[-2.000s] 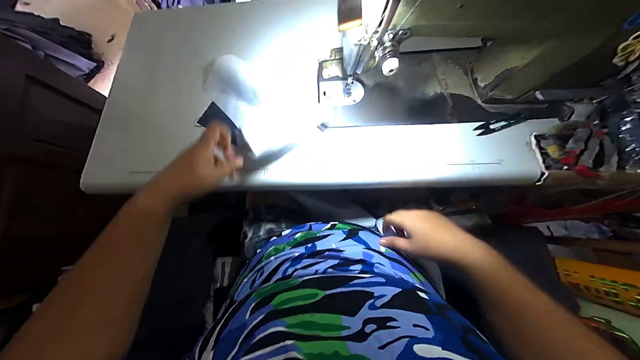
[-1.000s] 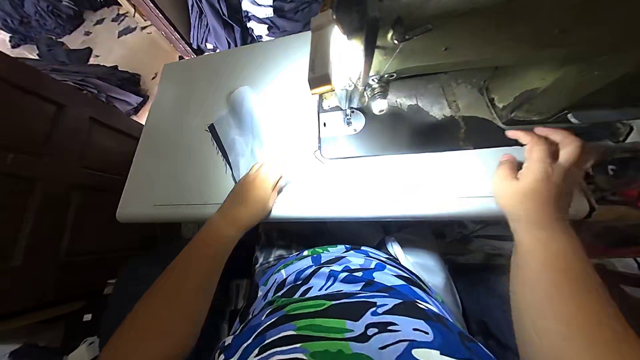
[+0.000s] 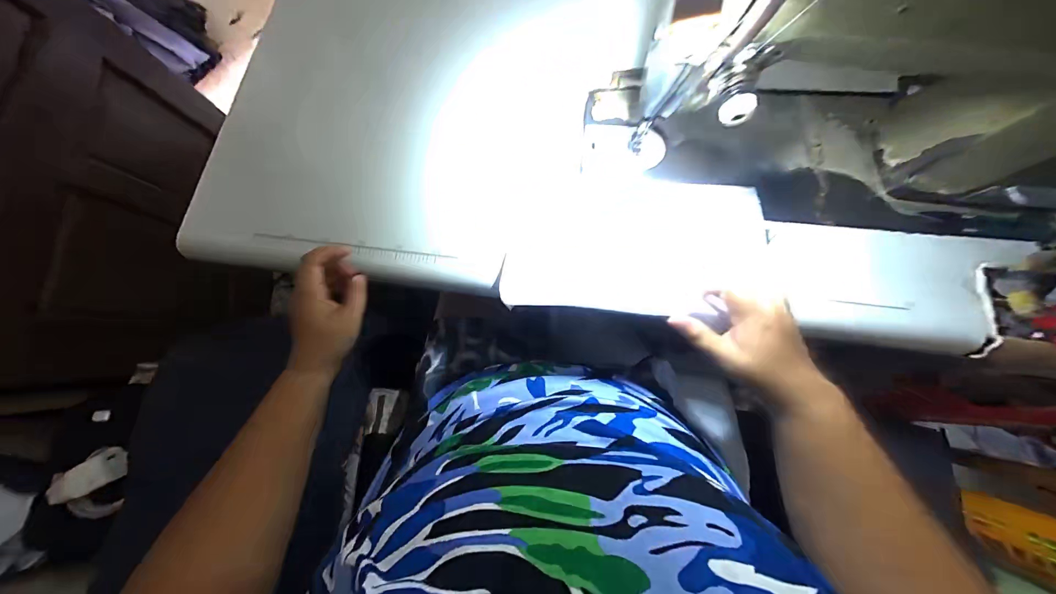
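Note:
A white piece of fabric [image 3: 627,256], washed out by the lamp, lies over the front edge of the sewing table [image 3: 346,140], just below the sewing machine's presser foot [image 3: 639,144]. My right hand [image 3: 742,338] grips its lower right edge between thumb and fingers. At the table's front edge, near the printed ruler marks, my left hand [image 3: 330,305] is empty, its fingers curled and apart. Glare hides most of the fabric's surface and whatever lies beneath it.
The sewing machine's body [image 3: 949,124] spans the upper right. A wooden panel door [image 3: 99,190] stands at the left, with piled dark cloth [image 3: 169,29] beyond the table. Small coloured items [image 3: 1027,301] sit at the table's right end, above a yellow plastic crate [image 3: 1011,528].
My right hand has come from the table's right end to the white fabric. My left hand has let go of the cloth and moved left. White fabric now lies at the front edge below the presser foot.

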